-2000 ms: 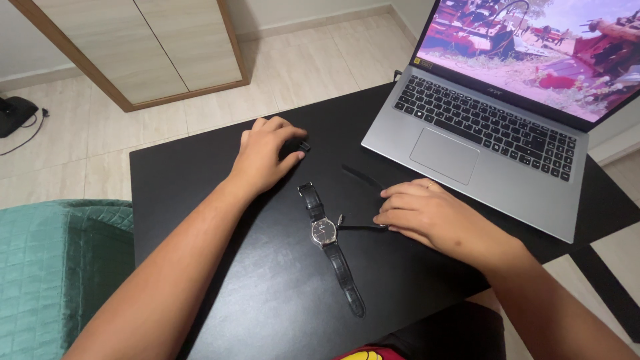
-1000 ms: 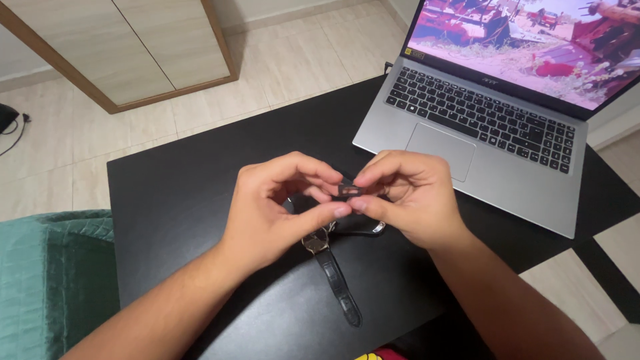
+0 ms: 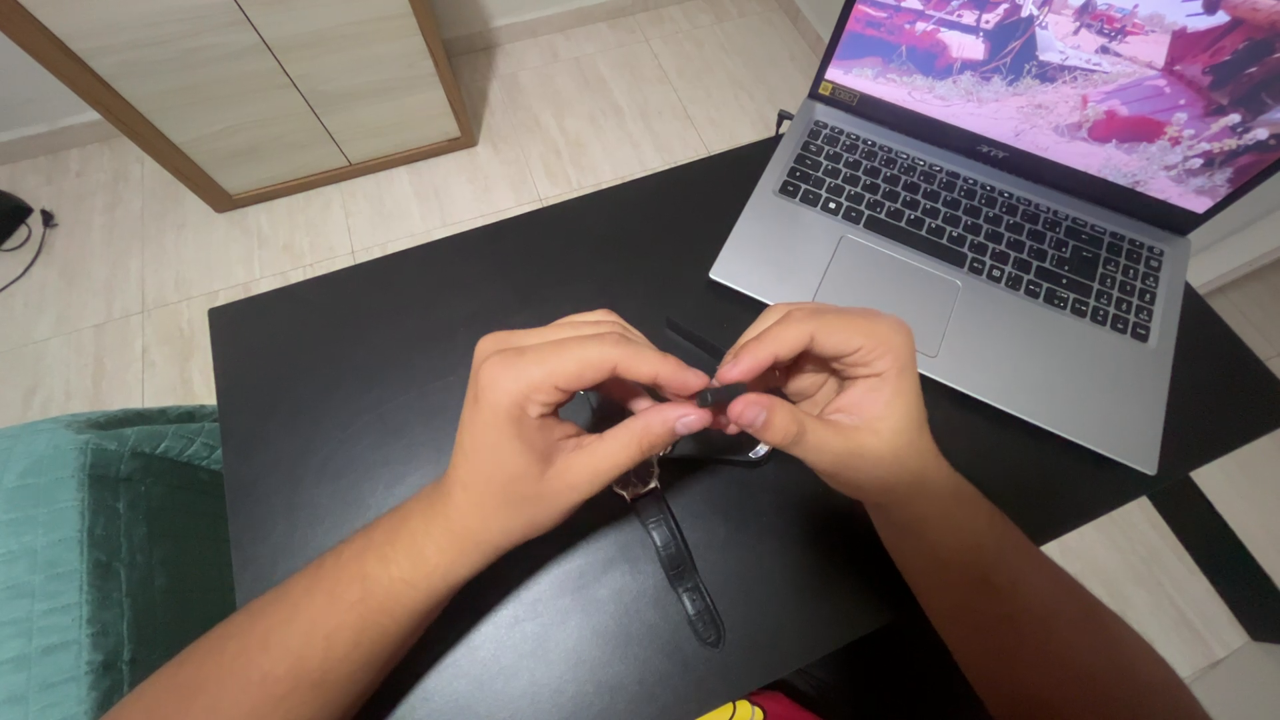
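Note:
Between the fingertips of my left hand (image 3: 580, 410) and my right hand (image 3: 830, 400) is a small black object (image 3: 722, 395), pinched from both sides; its exact kind cannot be told. Beneath my hands a wristwatch (image 3: 638, 480) lies on the black table, its case partly covered by my left hand and its black leather strap (image 3: 680, 570) stretching toward the near edge. A thin black strip (image 3: 693, 338) shows behind my fingertips. Under my right hand is a dark item with a shiny metal end (image 3: 760, 450), mostly hidden.
An open silver Acer laptop (image 3: 890, 280) stands on the right of the black table (image 3: 330, 400). A green quilted cover (image 3: 100, 520) borders the table at left. Beyond the far edge are a wood-framed cabinet (image 3: 300, 90) and the tiled floor (image 3: 580, 110).
My hands were apart two seconds ago, on either side of the watch. They came together above it with the small black object between them, which now shows at a different angle.

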